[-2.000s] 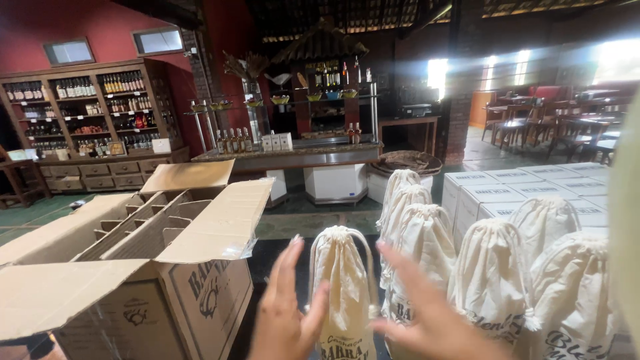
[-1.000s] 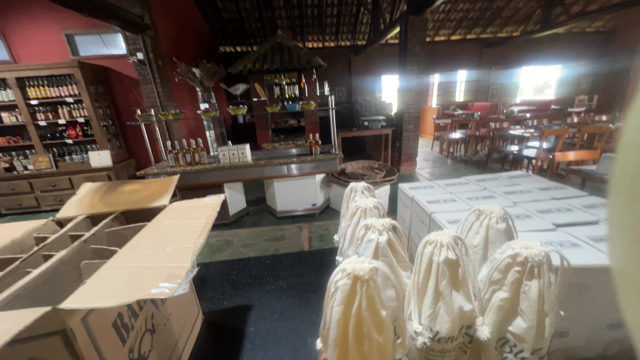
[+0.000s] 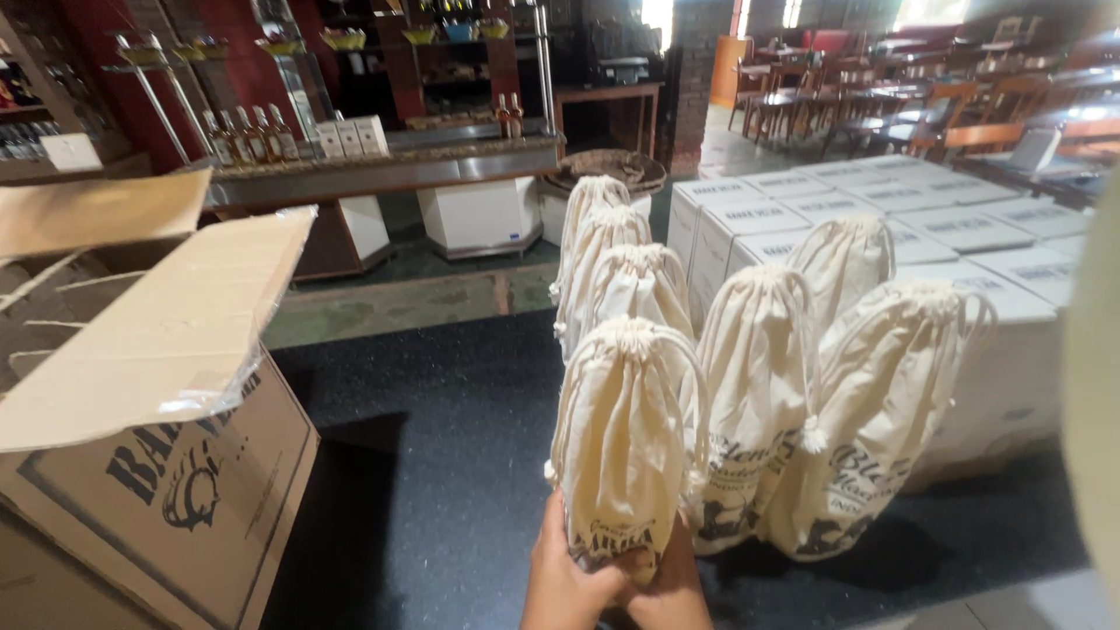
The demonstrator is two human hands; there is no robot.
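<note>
A cream cloth drawstring bag point(image 3: 623, 429), printed near its base, stands upright at the near edge of the black speckled countertop point(image 3: 437, 455). My left hand point(image 3: 564, 573) grips its lower left side and my right hand point(image 3: 669, 582) its lower right side, the fingers meeting low in front. Directly behind it several similar bags point(image 3: 634, 284) form a row. To the right stand more filled bags, among them a printed one point(image 3: 757, 385) and a leaning one point(image 3: 892, 411). What the bags contain is hidden by the cloth.
An open cardboard box point(image 3: 184, 481) with dividers stands at the left, its flap point(image 3: 175, 324) reaching over the counter. White cartons point(image 3: 980, 367) are packed together behind the right bags. Beyond are a bar counter point(image 3: 394, 171) with bottles point(image 3: 254, 136) and wooden tables and chairs.
Two seconds ago my hands were apart on either side of the front bag; now both hold its lower part. The view has tilted down and shifted.
</note>
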